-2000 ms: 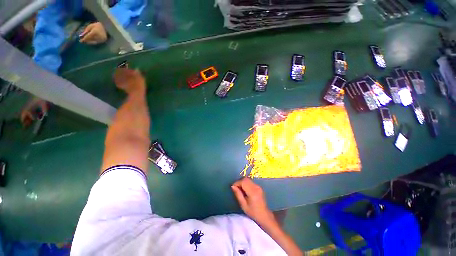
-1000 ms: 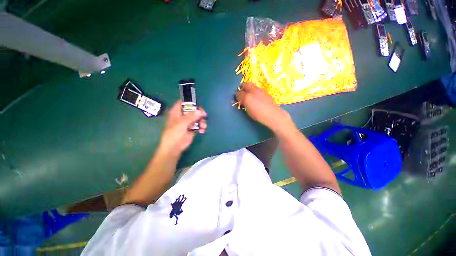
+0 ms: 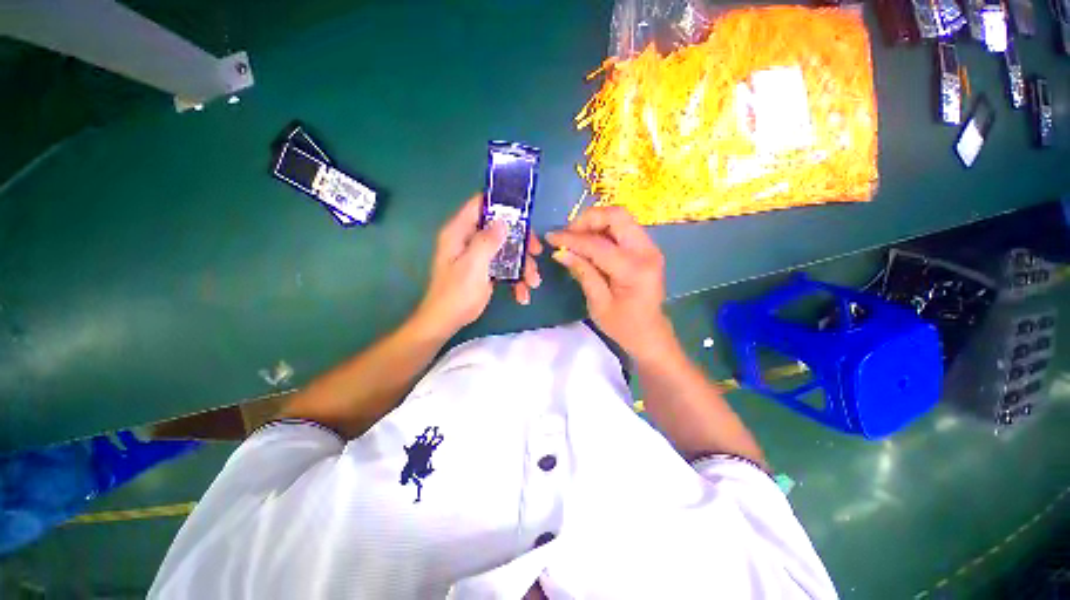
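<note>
My left hand [image 3: 464,264] holds an opened phone body [image 3: 512,199] upright, its dark screen at the far end and its silvery half under my thumb. My right hand [image 3: 616,270] is just right of the phone, thumb and fingertips pinched on a small orange part [image 3: 561,253], mostly hidden by the fingers. The clear bag of orange parts [image 3: 727,117] lies beyond my right hand, with loose pieces spilling from its left end.
Two overlapping phone bodies [image 3: 330,185] lie on the green bench [image 3: 153,281] at left. A grey metal arm [image 3: 141,47] crosses the far left. Several phones [image 3: 949,82] lie at far right. A blue stool [image 3: 839,358] stands below the bench's right edge.
My left hand has brought the phone body right, towards my right hand. My right hand has drawn back from the bag's spilled end with an orange part in its fingertips.
</note>
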